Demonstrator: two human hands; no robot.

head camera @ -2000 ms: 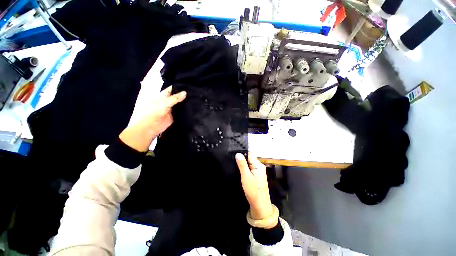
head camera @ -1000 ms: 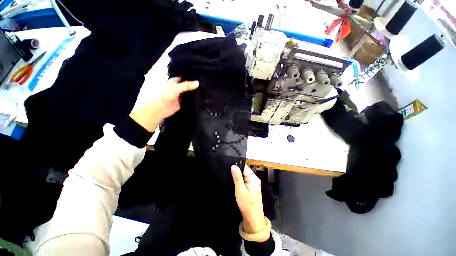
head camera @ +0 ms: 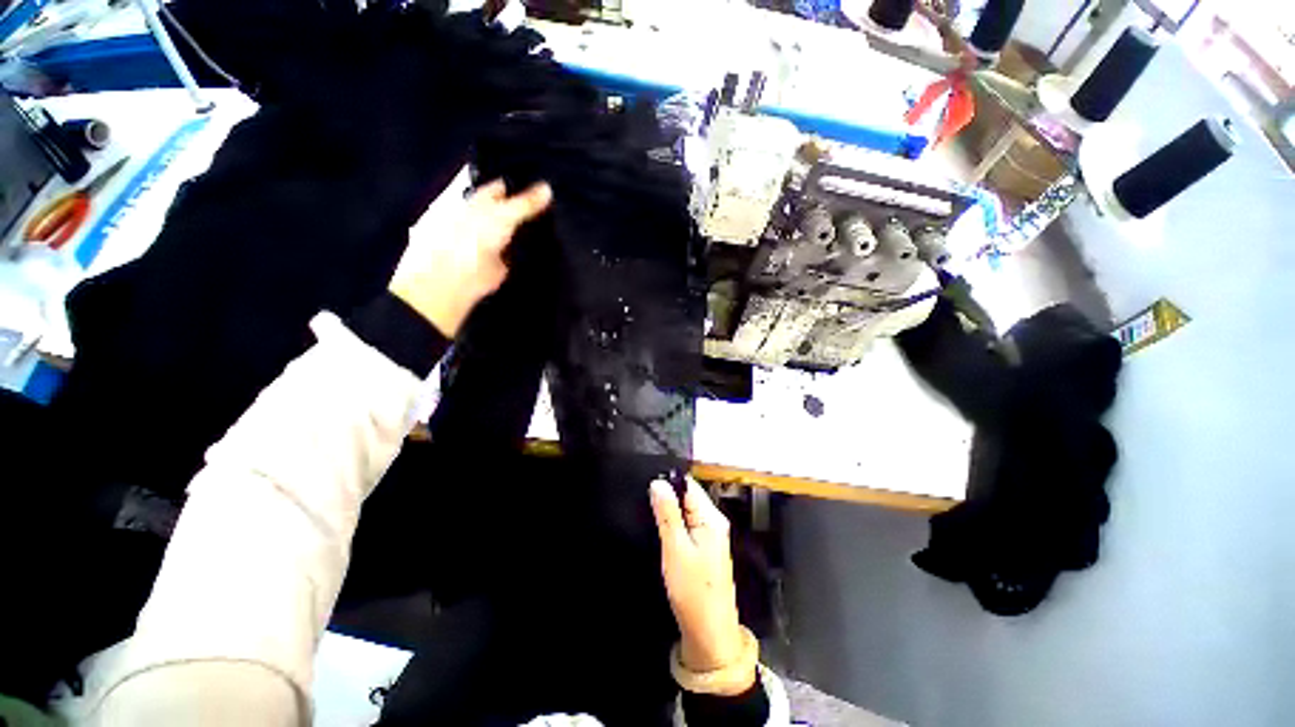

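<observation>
A black garment piece (head camera: 611,540) lies over the table's front edge and hangs down in front of me. Its sheer beaded mesh panel (head camera: 625,362) lies flat beside the overlock machine (head camera: 838,263), with its right edge along the needle area (head camera: 714,270). My left hand (head camera: 466,259) holds the black cloth at the panel's upper left, thumb and finger on it. My right hand (head camera: 693,561) pinches the seam edge below the table's front edge. The presser foot itself is hidden in dark cloth and shadow.
A large black garment pile (head camera: 284,213) covers the table's left. Orange-handled scissors (head camera: 60,217) lie at the far left. A black bundle (head camera: 1044,455) hangs off the table's right end by the wall. Black thread cones (head camera: 1172,168) stand at the upper right. The table's wooden edge (head camera: 838,489) runs below the machine.
The left hand has moved up and away with the cloth, and the folds at the top have flattened and spread back. The right hand has shifted slightly down with the edge. The view has shifted a little.
</observation>
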